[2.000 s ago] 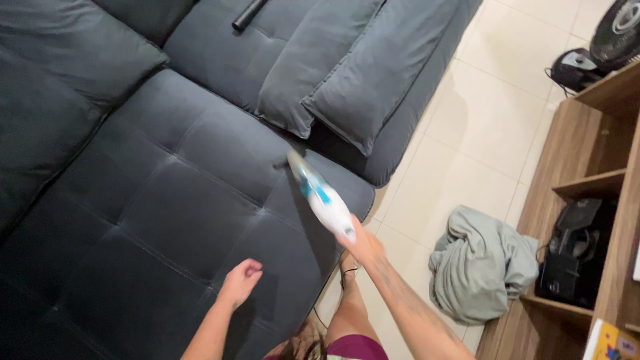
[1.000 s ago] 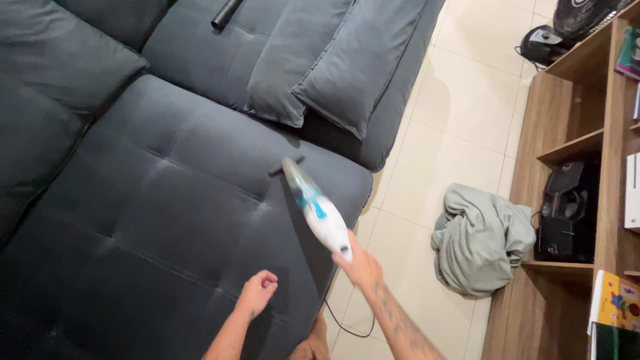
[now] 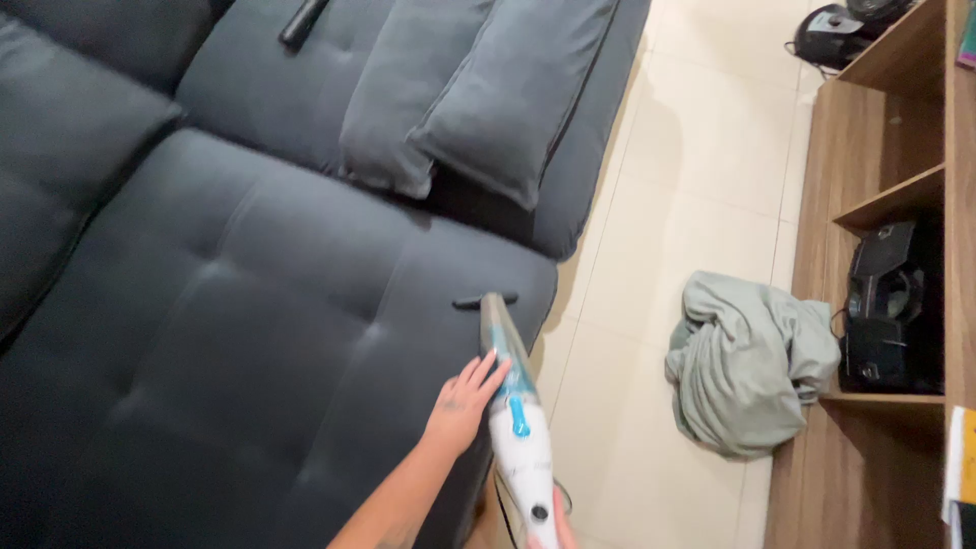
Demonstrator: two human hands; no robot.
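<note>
A white and blue handheld vacuum cleaner (image 3: pixel 522 438) points away from me, its black nozzle head (image 3: pixel 485 300) on the dark grey sofa seat (image 3: pixel 267 305) near the seat's right corner. My right hand (image 3: pixel 563 526), mostly cut off by the bottom edge of the view, holds the rear of the vacuum. My left hand (image 3: pixel 463 400) lies against the left side of its clear front part, fingers extended over it; whether it grips is not plain. A cord hangs beside the vacuum's rear end.
Two grey cushions (image 3: pixel 526 99) lie on the farther sofa seat, with a black tube (image 3: pixel 303 24) to their left. A crumpled grey-green cloth (image 3: pixel 740 366) is on the tiled floor (image 3: pixel 656 229), against a wooden shelf unit (image 3: pixel 820 191) holding black equipment (image 3: pixel 884 305).
My left hand has moved from above the seat to the vacuum's front part. The vacuum and my right hand have moved toward the seat's right edge.
</note>
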